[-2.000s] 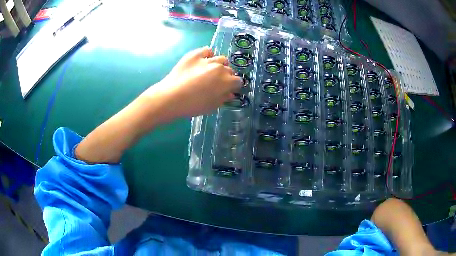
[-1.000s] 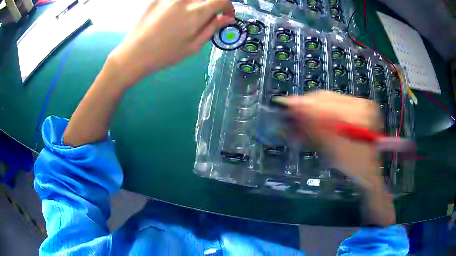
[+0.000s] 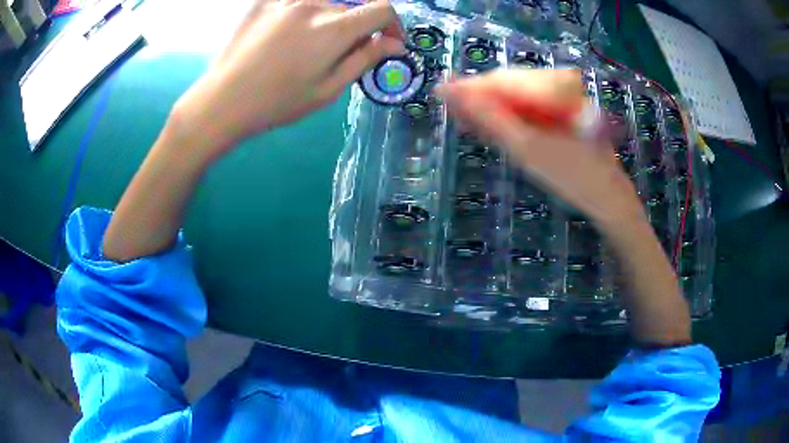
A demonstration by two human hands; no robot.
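My left hand holds a round speaker driver by its edge, above the upper left corner of the clear blister tray. The driver has a black rim, a pale ring and a green centre facing up. My right hand is blurred and holds a red test probe, its fingers close to the right of the driver. Whether the probe touches the driver cannot be told. Dark drivers stand in the tray's slots; my right hand and forearm hide some. The left column has bare slots in its middle.
Another tray with drivers lies behind. A printed record sheet is at the right, a white paper at the left. Red and black test leads cross the tray's right side. A yellow clip lies near the sheet.
My left hand has lifted a driver from the left column. My right hand has come in from the lower right with the red probe and moved up towards the driver. The lower left column now shows another driver.
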